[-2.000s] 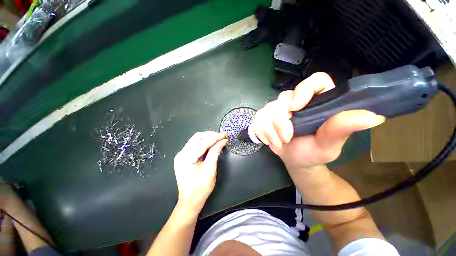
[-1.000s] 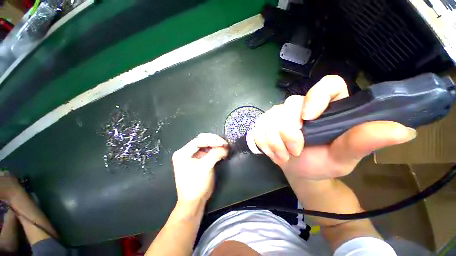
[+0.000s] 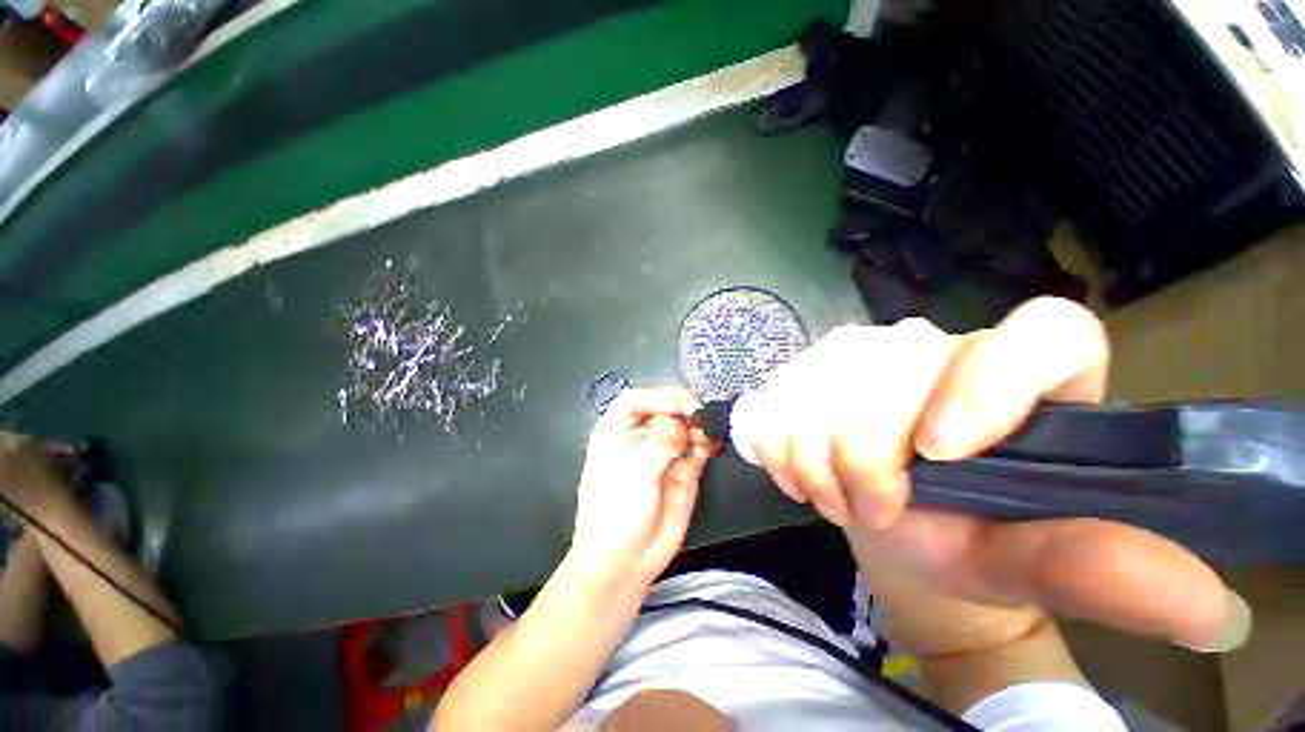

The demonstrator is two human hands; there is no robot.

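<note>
My right hand (image 3: 887,429) is shut on the thick dark electric screwdriver (image 3: 1116,465), its front end pointing left. My left hand (image 3: 644,472) has its fingertips pinched together at the screwdriver's front tip; what they hold, if anything, is hidden. A small black housing (image 3: 607,391) with a pale outline shows just beyond the left fingers; whether they touch it is unclear. The round screw dish (image 3: 740,340), full of silvery grains, sits behind the screwdriver tip. A loose heap of shiny slivers (image 3: 415,358) lies to the left on the green bench.
Dark parts (image 3: 916,215) are piled at the bench's back right, beside a black ribbed crate (image 3: 1131,129). A pale strip (image 3: 472,172) edges the bench behind. Another person's forearms (image 3: 86,551) are at lower left. A red object (image 3: 408,665) shows below the bench.
The view has shifted, so bench things sit further right. The screwdriver has come nearer and tilted closer to level. Both hands are now left of and nearer than the dish, and the small housing has come into view.
</note>
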